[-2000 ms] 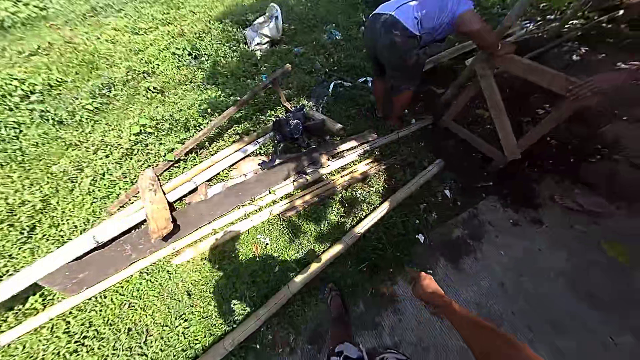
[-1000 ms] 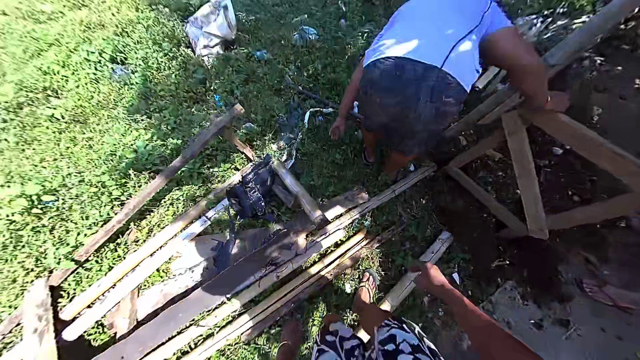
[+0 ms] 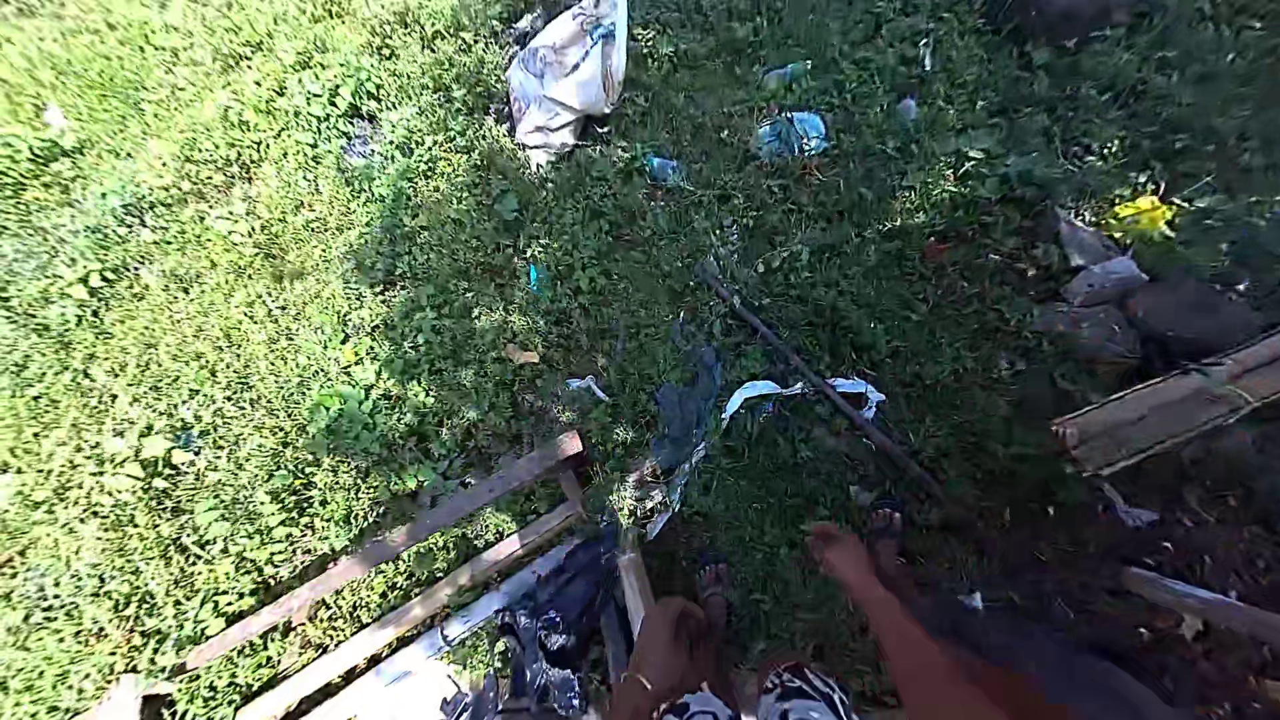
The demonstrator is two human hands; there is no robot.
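My left hand (image 3: 668,638) is low in view, beside the end of a short wooden piece (image 3: 635,585) and a dark plastic bundle (image 3: 560,640); its fingers are partly hidden, so its grip is unclear. To its right my right hand (image 3: 840,555) hangs over the shaded grass with loosely bent fingers and nothing visible in it. A thin dark rod (image 3: 820,390) lies slantwise on the grass ahead of the right hand, crossing a white strip (image 3: 755,393). Long wooden poles (image 3: 400,545) lie at lower left.
A whitish sack (image 3: 565,80) lies at the top, with blue plastic litter (image 3: 792,134) to its right. Stones (image 3: 1190,315) and the end of a split wooden or bamboo piece (image 3: 1170,410) are at the right. Another pole (image 3: 1200,600) lies lower right.
The view has swung a lot and moved forward over the grass. The bent-over person and the wooden frame are out of view. My left hand has come into view at the bottom.
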